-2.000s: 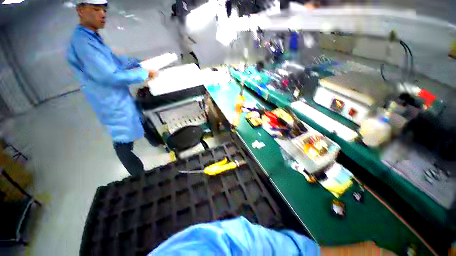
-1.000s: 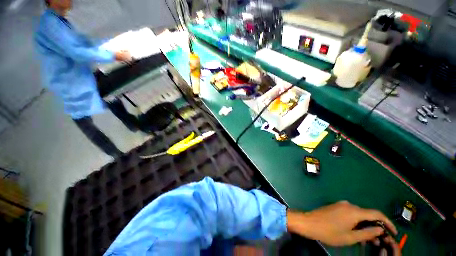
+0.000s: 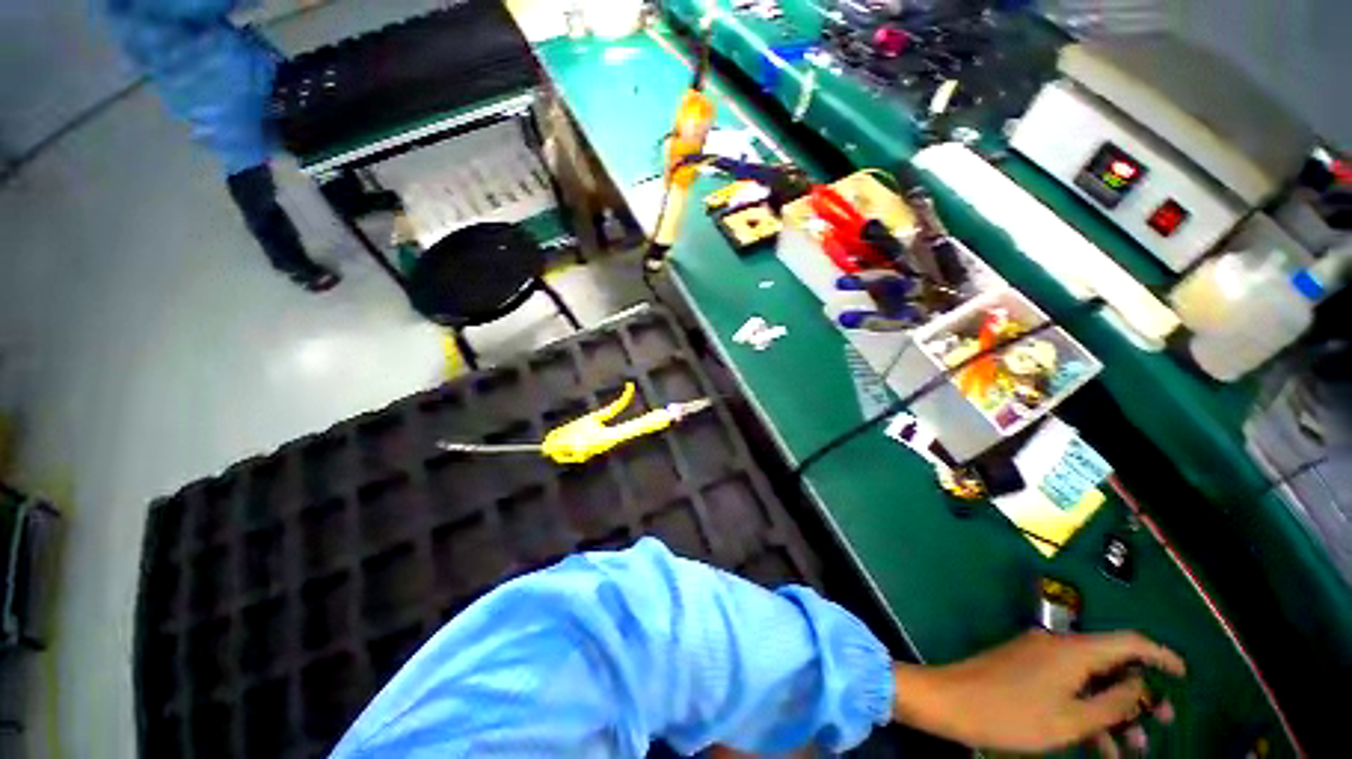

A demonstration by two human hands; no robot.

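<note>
My left hand [image 3: 1038, 694], bare below a blue sleeve, reaches in from the bottom over the green bench at the lower right. Its fingers curl round a small dark module [image 3: 1118, 682], mostly hidden by the fingers and blurred. Another small module [image 3: 1057, 605], black with gold and white, lies on the bench just beyond the hand. My right hand is not in view.
Left of the bench, a black compartment tray [image 3: 356, 556] holds a yellow air blow gun [image 3: 601, 433]. Beyond my hand are a black fob [image 3: 1117, 555], yellow paper [image 3: 1056, 519], a parts box [image 3: 1008, 363] and red-handled tools [image 3: 842, 226]. A hanging cord crosses the bench.
The view has swung, and the bench things show lower and further right than two seconds ago. My left hand has come into view, and the orange tip beside it is gone from view.
</note>
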